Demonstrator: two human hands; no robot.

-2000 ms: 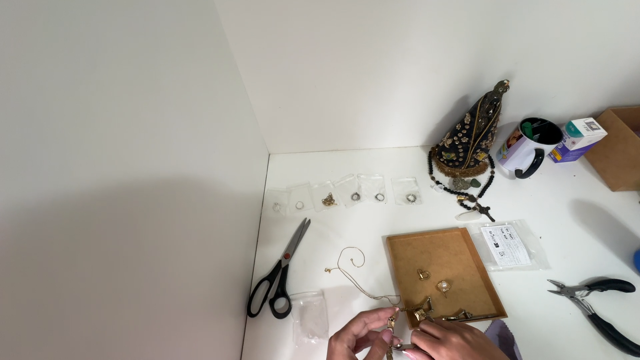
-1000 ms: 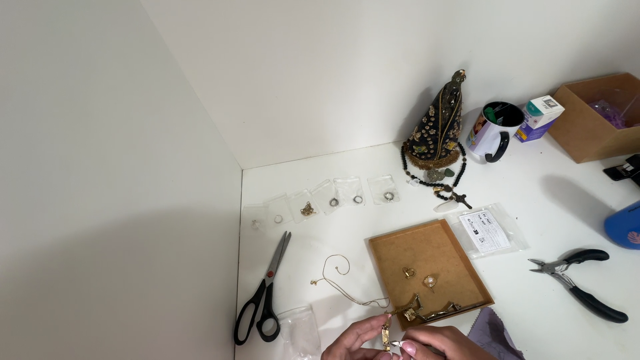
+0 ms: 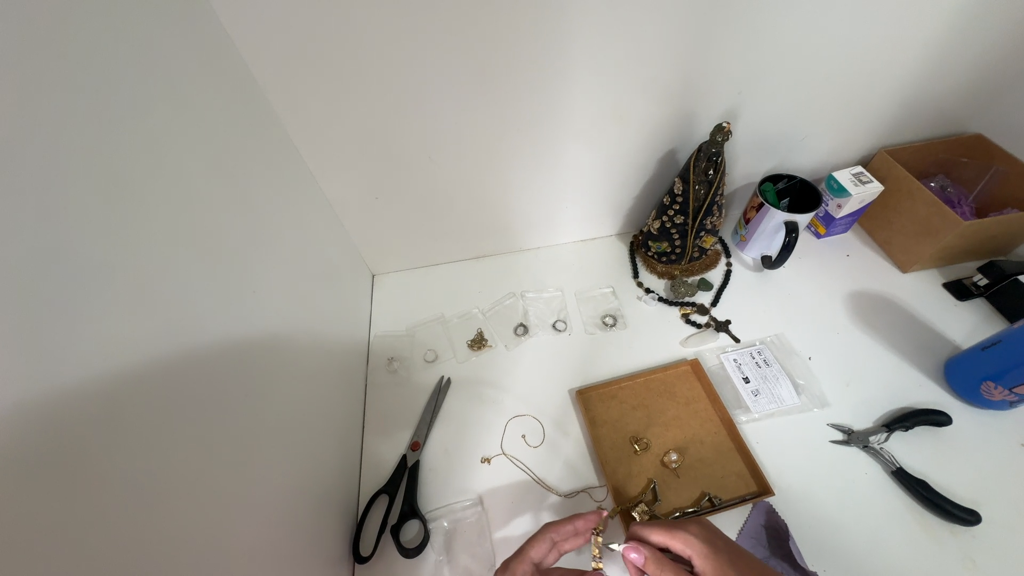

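At the bottom edge, my left hand (image 3: 552, 548) holds a gold-coloured link bracelet (image 3: 598, 544) by its links. My right hand (image 3: 688, 548) pinches a small pointed metal tool (image 3: 614, 547) whose tip is at the bracelet; the rest of that tool is hidden by the fingers. Just above my hands lies a brown fibreboard tray (image 3: 664, 392) with a gold ring (image 3: 639, 445), a pearl ring (image 3: 672, 458) and more gold link jewellery (image 3: 696, 506). A thin gold chain (image 3: 528, 472) lies left of the tray.
Black-handled scissors (image 3: 414, 464) and an empty clear bag (image 3: 462, 536) lie left. Small bags with jewellery (image 3: 478, 336) form a row behind. A robed statuette (image 3: 688, 208), rosary (image 3: 724, 328), mug (image 3: 772, 224) and cardboard box (image 3: 920, 216) stand behind right. Cutting pliers (image 3: 904, 456) and purple cloth (image 3: 768, 540) lie right.
The view has shifted to the right, so more of the cardboard box and a blue object shows. Both hands remain at the bracelet near the tray's front edge.
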